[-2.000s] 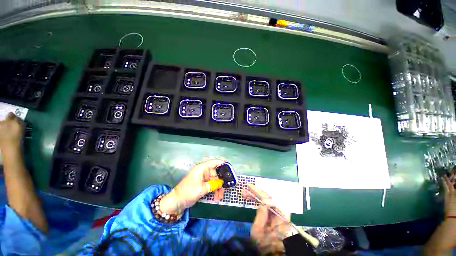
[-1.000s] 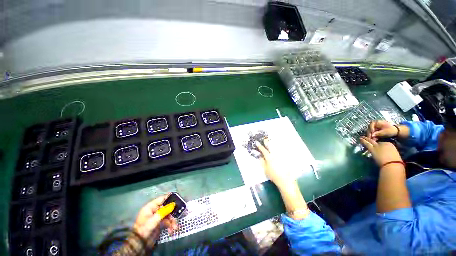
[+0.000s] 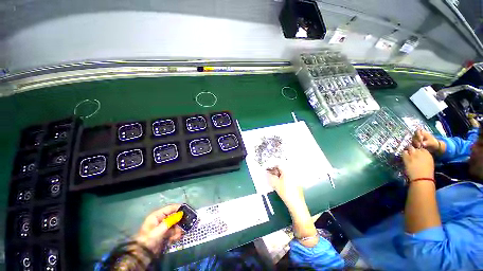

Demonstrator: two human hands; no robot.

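Observation:
My left hand (image 3: 154, 228), with a yellow finger cot (image 3: 173, 219), grips a black watch housing (image 3: 187, 217) tilted above a white sheet with a dense grid of small dark marks (image 3: 204, 233). My right hand (image 3: 280, 182) is over the plain white paper (image 3: 307, 152), at the near edge of scattered dark specks (image 3: 269, 150). A dark patch shows at its fingertips; whether it is held cannot be told. No tweezers can be made out. The crosswise black foam tray (image 3: 182, 173) holds housings with bright rims; its back left pocket is empty.
A lengthwise foam tray (image 3: 73, 204) with housings stands at the left. A stack of clear blister trays (image 3: 339, 90) stands at the back right. A neighbouring worker's hands (image 3: 418, 159) are at a flat clear tray (image 3: 378, 129). A black bin (image 3: 302, 20) is at the back wall.
The view has swung right. My right hand has left the marked sheet for the specks on the white paper, then drawn slightly towards me. My left hand still holds the housing.

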